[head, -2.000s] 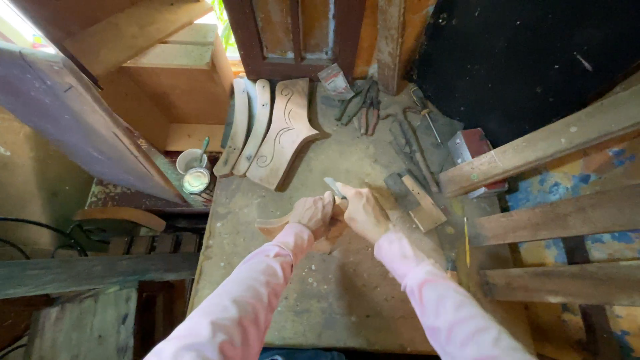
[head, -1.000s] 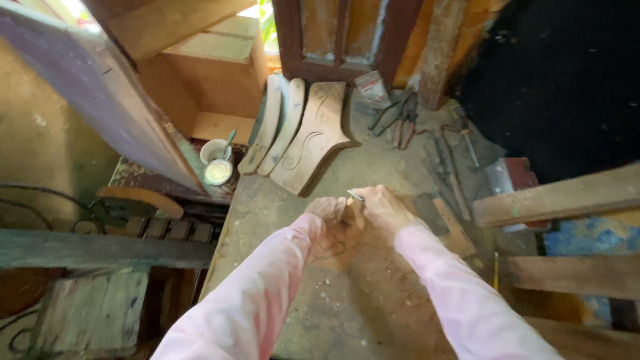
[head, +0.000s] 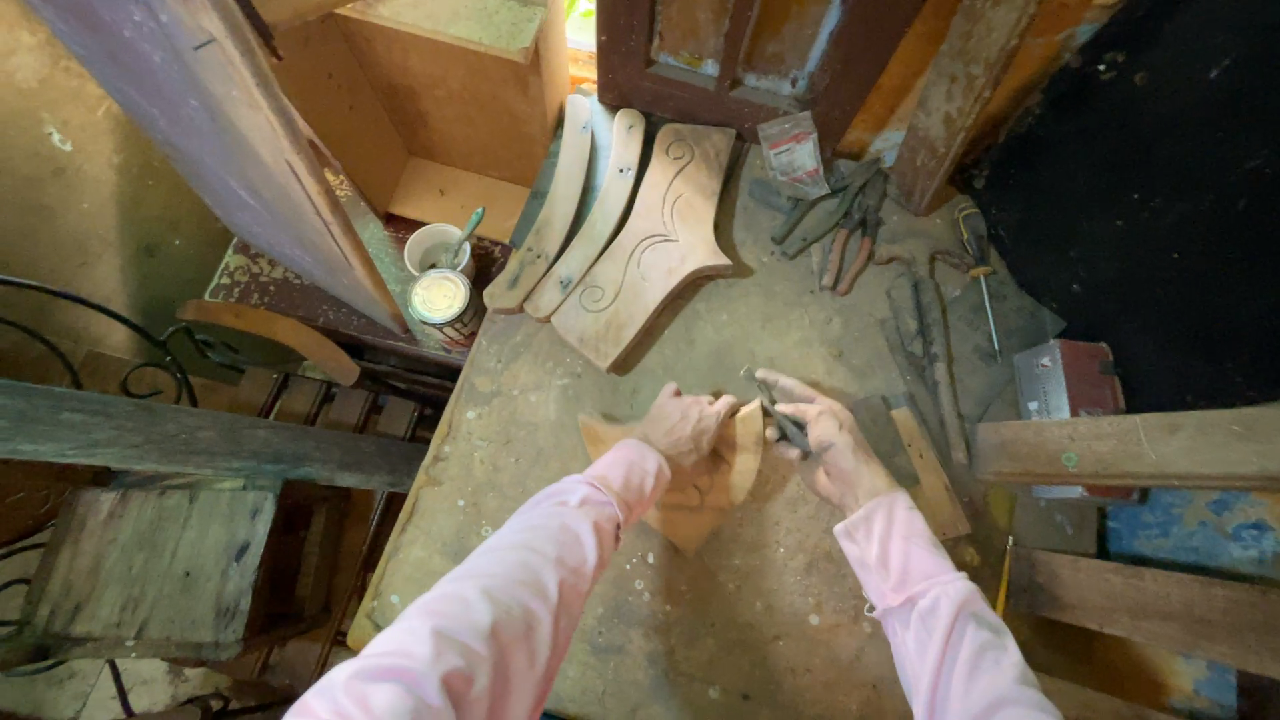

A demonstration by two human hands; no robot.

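My left hand (head: 688, 422) grips a carved wooden piece (head: 690, 515), which is held tilted above the worktable with a pointed end toward me. In my right hand (head: 822, 440) is a dark hand tool (head: 785, 422), its slim metal end by the piece's upper right edge; its exact kind is unclear. Behind them lies a larger carved wooden panel (head: 655, 245) with scroll grooves. Two curved wooden slats (head: 595, 215) rest beside that panel on its left. To the right of my right hand lies a try square (head: 930, 470) with a wooden part.
Pliers (head: 850, 235), a screwdriver (head: 985, 280) and a plastic packet (head: 795, 152) lie at the table's back right. A red and white box (head: 1070, 380) stands behind wooden rails (head: 1130, 450). At left are a tin can (head: 442, 300) and a cup with a brush (head: 435, 248).
My right hand has moved a little away from my left, and its fingers have spread around the dark tool. The wooden piece shows more of its face and edge than before.
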